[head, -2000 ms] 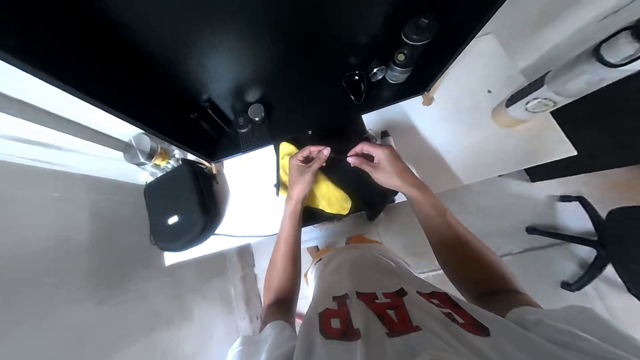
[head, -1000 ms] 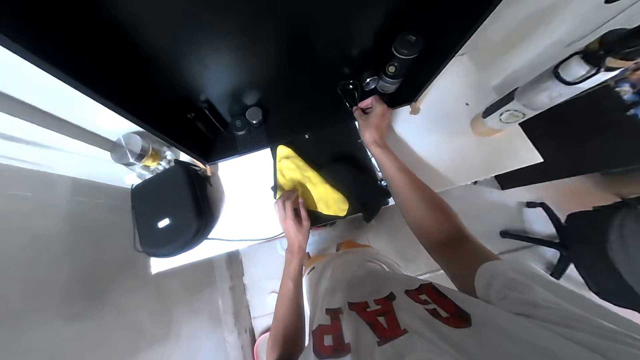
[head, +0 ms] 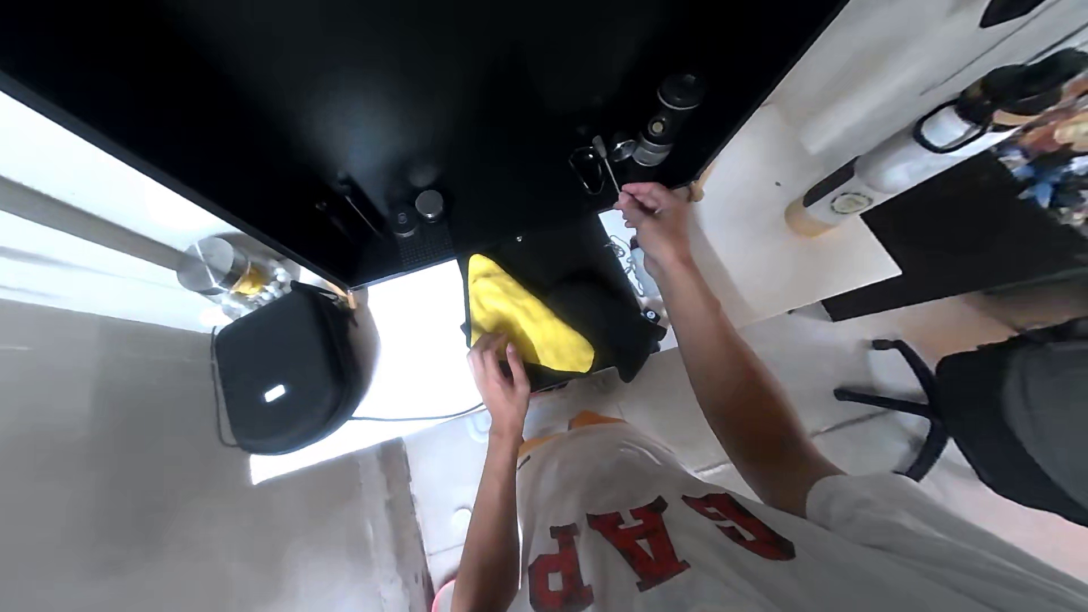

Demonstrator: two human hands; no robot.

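Note:
My left hand (head: 501, 374) rests with bent fingers on the lower left edge of a yellow cloth (head: 527, 319), which lies on black fabric (head: 595, 306). Farther right, my right hand (head: 653, 217) pinches the end of a thin stick-like tool (head: 608, 166) that points up and away over the black panel. Its kind cannot be told. A black looped item (head: 586, 170), a small round metal thing (head: 623, 150) and a dark cylindrical bottle or grinder (head: 667, 123) are close to the tool's far end.
A black zip case (head: 285, 374) sits at the left beside a clear jar (head: 225, 268). Small round-topped containers (head: 430, 205) stand on the black surface. A white bottle (head: 892, 174) is at the right, and an office chair (head: 1003, 408) stands on the floor.
From above the yellow cloth, my right hand has moved right to the small items and now holds the thin tool. My left hand has come down to the cloth's lower edge.

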